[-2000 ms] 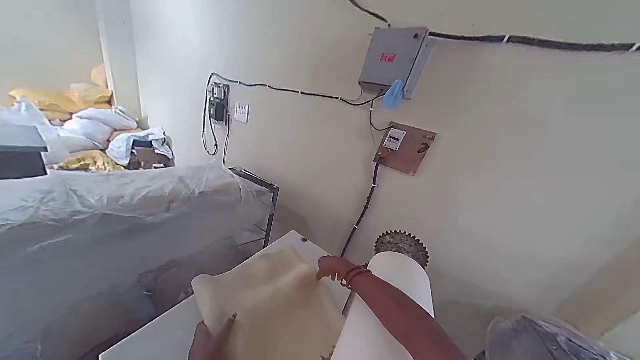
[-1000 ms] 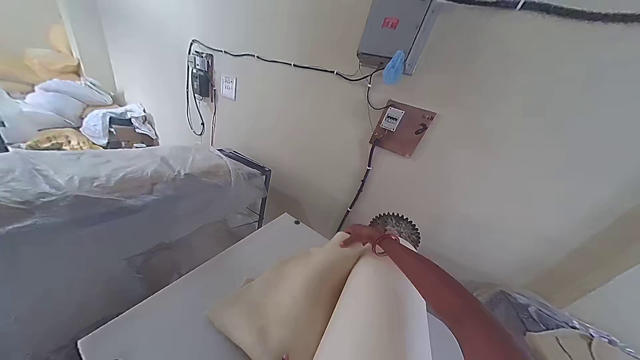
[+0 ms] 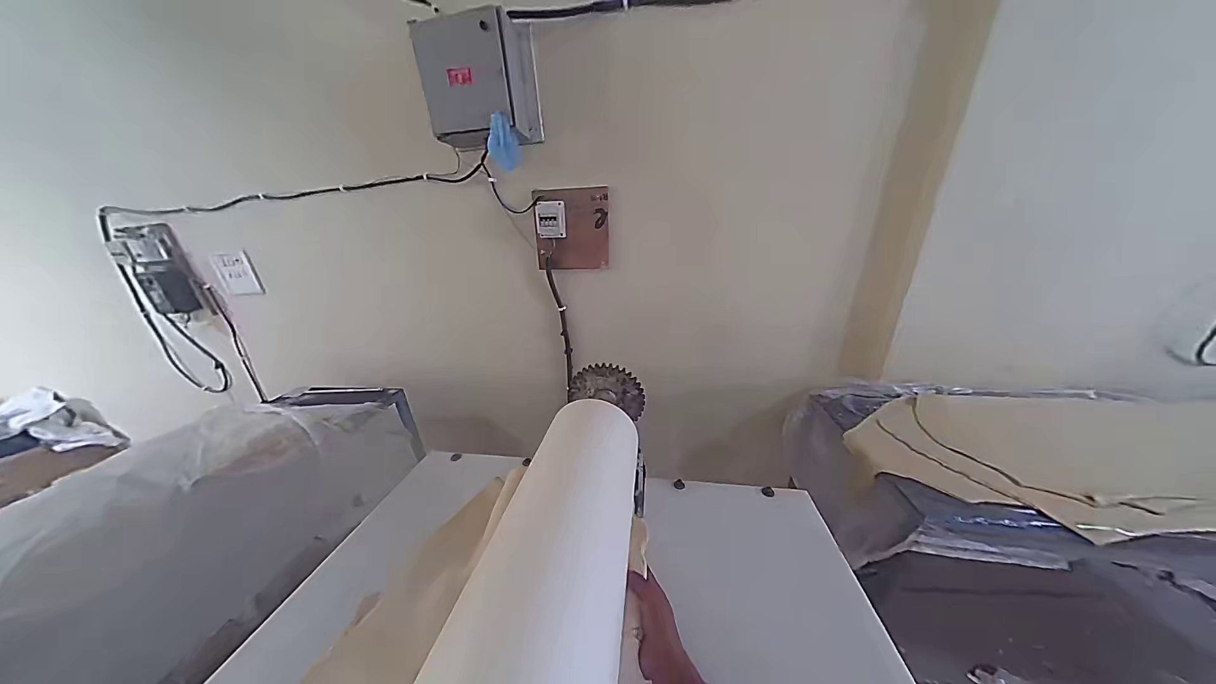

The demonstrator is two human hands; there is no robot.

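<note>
A long cream roller (image 3: 570, 532) runs down the middle, between the halves of a white table-like panel (image 3: 750, 570). Pale tan sheet material (image 3: 427, 579) lies against its left side, and a narrow part of it shows on the right. Close to the roller's lower right side is my right hand (image 3: 655, 627), partly hidden by the roller and sheet; its fingers cannot be made out. My left hand is not in view. Behind the roller's far end stands a toothed metal gear (image 3: 608, 382).
Plastic-covered equipment (image 3: 237, 475) stands at the left. At the right, tan sheets (image 3: 1035, 456) lie over another plastic-covered unit (image 3: 950, 541). A grey electrical box (image 3: 465, 81), a breaker on a board (image 3: 575, 228) and cables are on the wall.
My right hand has moved from the roller's far end down to its right side. The sheet, earlier spread at the left, now also shows on the right. The view has swung right.
</note>
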